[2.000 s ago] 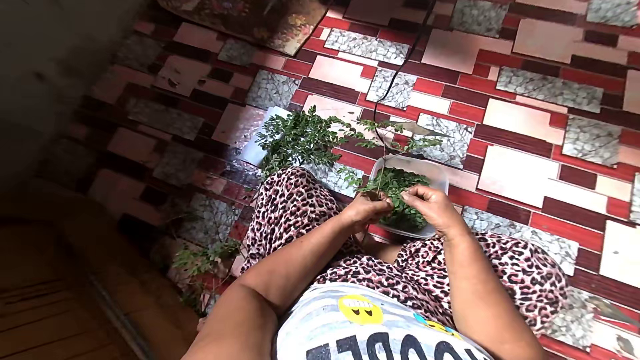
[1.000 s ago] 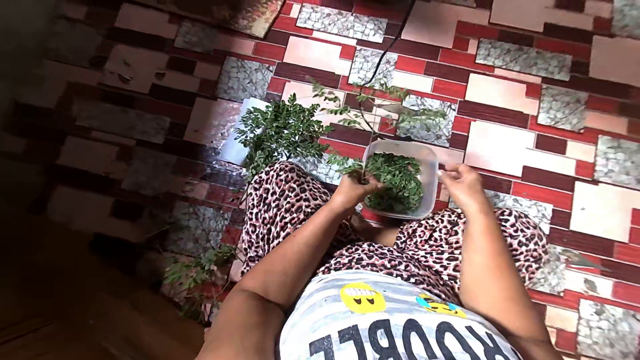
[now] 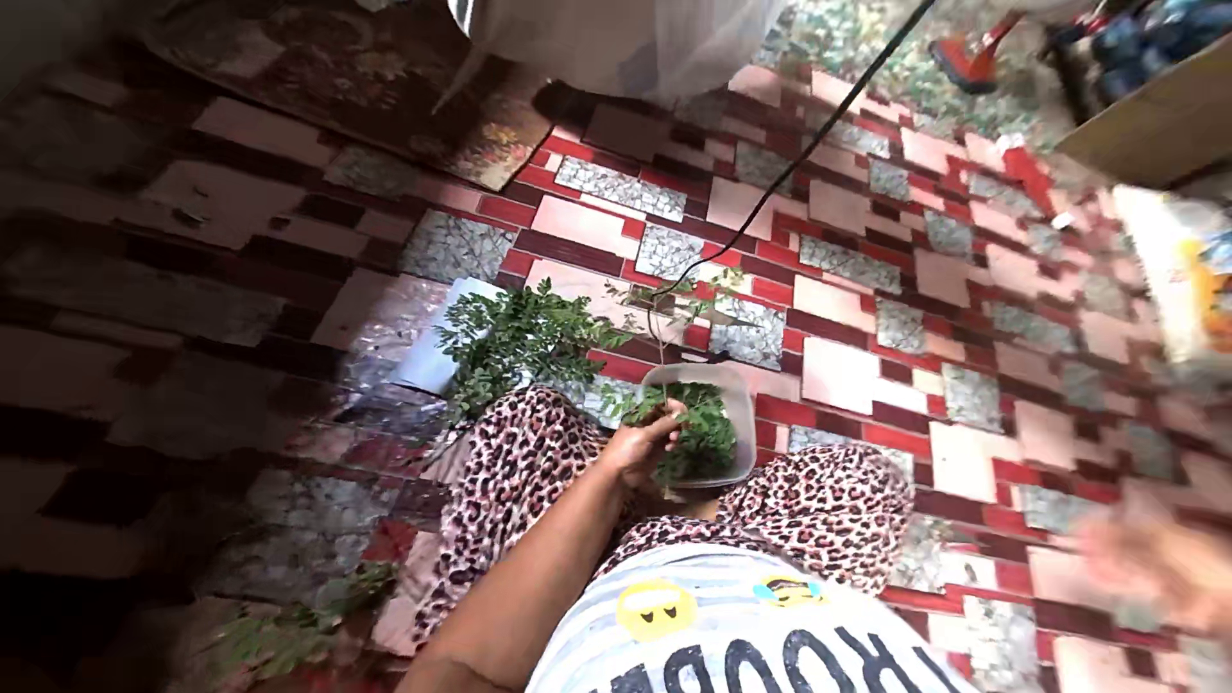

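My left hand [image 3: 647, 445] is closed on a thin leafy stem at the left side of a translucent plastic container [image 3: 743, 423]. Green leaves [image 3: 707, 448] lie in that container, between my legs. My right hand [image 3: 1150, 558] is a blur far to the right, away from the container; whether it holds anything does not show. A bunch of leafy sprigs [image 3: 525, 342] rests to the left, partly over a pale blue-white object [image 3: 433, 351] on the floor.
Stripped stems [image 3: 688, 303] lie beyond the container, near a black cable [image 3: 818, 135]. A patterned mat [image 3: 481, 154] and a pale cloth [image 3: 616, 43] are ahead. More sprigs [image 3: 269, 640] lie at lower left. A cardboard box [image 3: 1155, 125] stands at upper right.
My right hand has moved from beside the container far out to the right. My left hand stays by the container's left side. The view has shifted, showing more of the room ahead.
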